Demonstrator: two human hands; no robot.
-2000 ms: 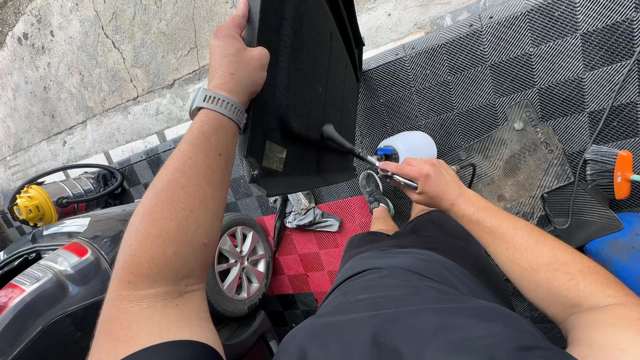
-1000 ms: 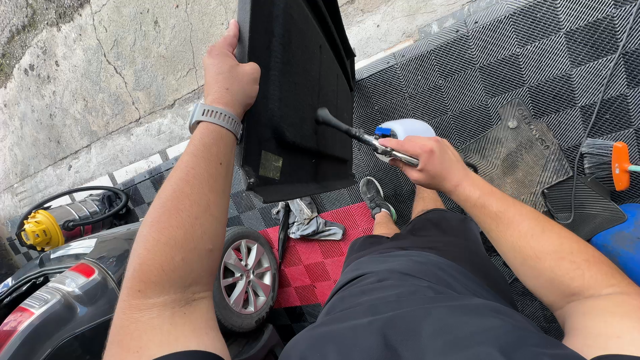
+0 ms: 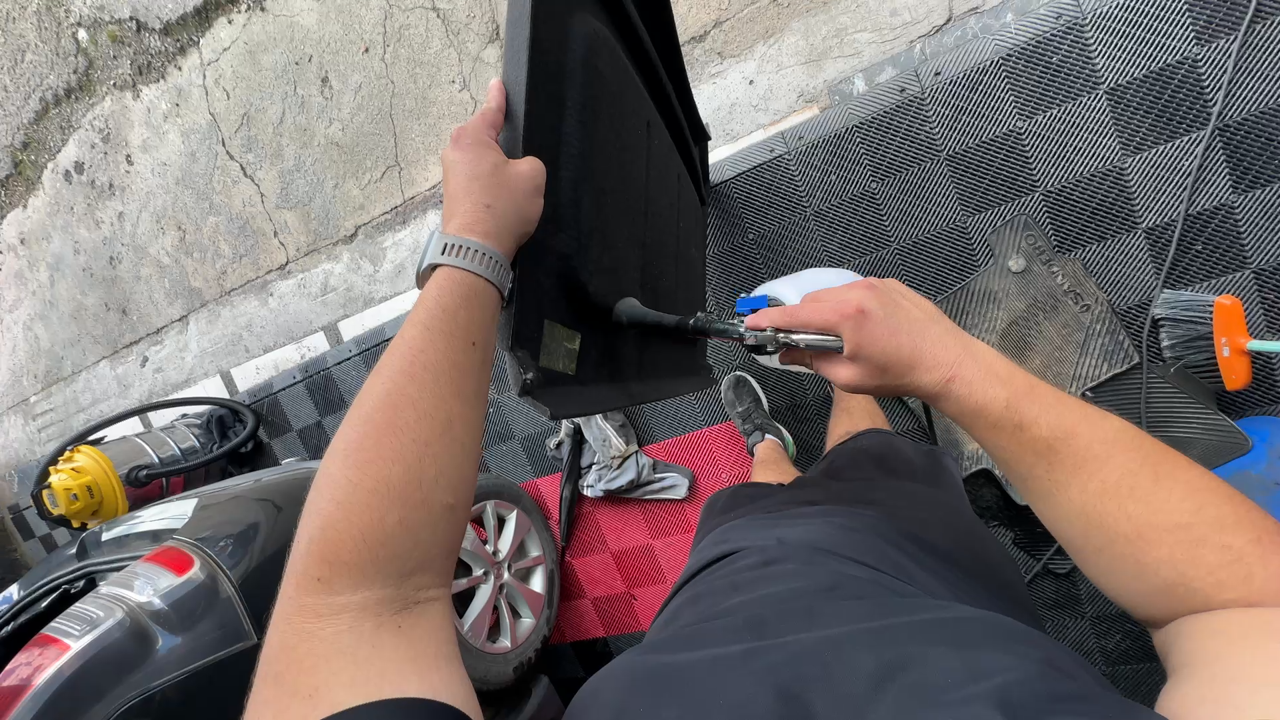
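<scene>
My left hand [image 3: 492, 175], with a grey watch on its wrist, grips the left edge of a large black panel [image 3: 620, 200], holding it up at a tilt. The panel's face carries a small pale sticker near its lower left corner. In my right hand [image 3: 855, 335] is a metal air-blow cleaning gun [image 3: 770, 337] with a black cone nozzle. That nozzle points left over the lower part of the panel; whether it touches cannot be told. A white bottle [image 3: 815, 285] with a blue part is partly hidden behind my right hand.
A car rear with its tail light [image 3: 130, 600] and a wheel [image 3: 505, 580] stand at lower left, near a yellow-topped vacuum [image 3: 90, 485]. Grey cloths [image 3: 625, 460] lie on red floor tiles. Rubber car mats [image 3: 1040, 300], an orange brush [image 3: 1230, 342] and a blue container [image 3: 1255, 465] are at right.
Across the panel's lower part, the nozzle has moved slightly downward toward the sticker's level. My left hand keeps its hold on the panel edge.
</scene>
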